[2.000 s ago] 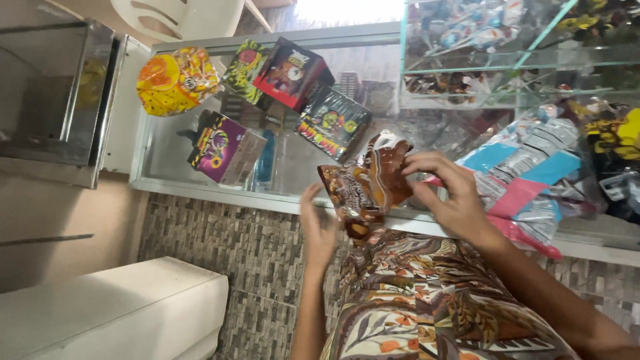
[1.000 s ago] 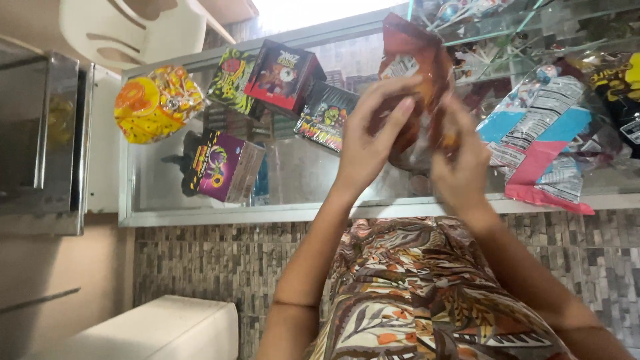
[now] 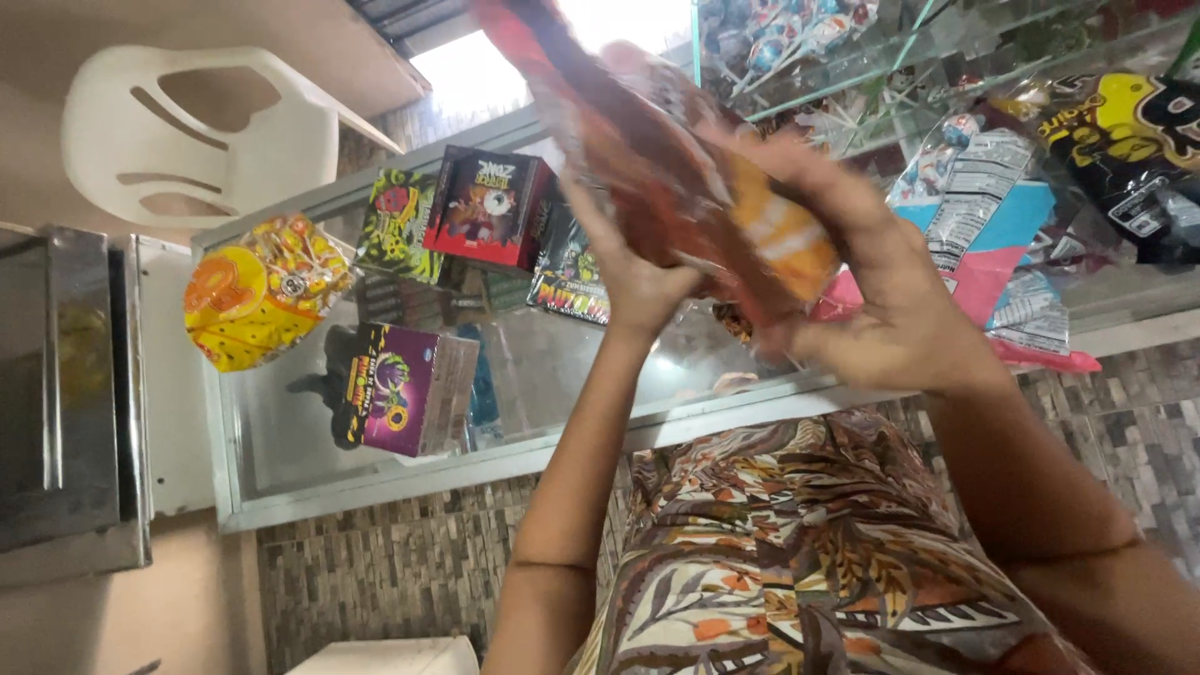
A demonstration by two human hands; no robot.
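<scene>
A brown and orange plastic candy bag [image 3: 656, 178], blurred by motion, is held up over the glass counter between both hands. My left hand [image 3: 637, 272] grips its lower left side, its fingers partly hidden behind the plastic. On the right side my right hand [image 3: 872, 291] is curled around the bag, thumb below and fingers above. Just left of the bag lies a black candy box [image 3: 570, 272] with colourful print. A pink, blue and silver candy bag [image 3: 984, 225] rests right behind my right hand.
On the glass counter [image 3: 534, 361] stand a red and black box [image 3: 487, 206], a green and black box [image 3: 398, 225], a purple box [image 3: 408, 389] and a yellow candy bag [image 3: 267, 291]. Glass compartments [image 3: 825, 66] hold lollipops. A black and yellow bag [image 3: 1125, 159] lies right; a white plastic chair [image 3: 202, 136] stands beyond.
Two seconds ago the brown bag was low at the counter's front edge, crumpled between my hands. It has been lifted and now spans up and left, nearer to the camera.
</scene>
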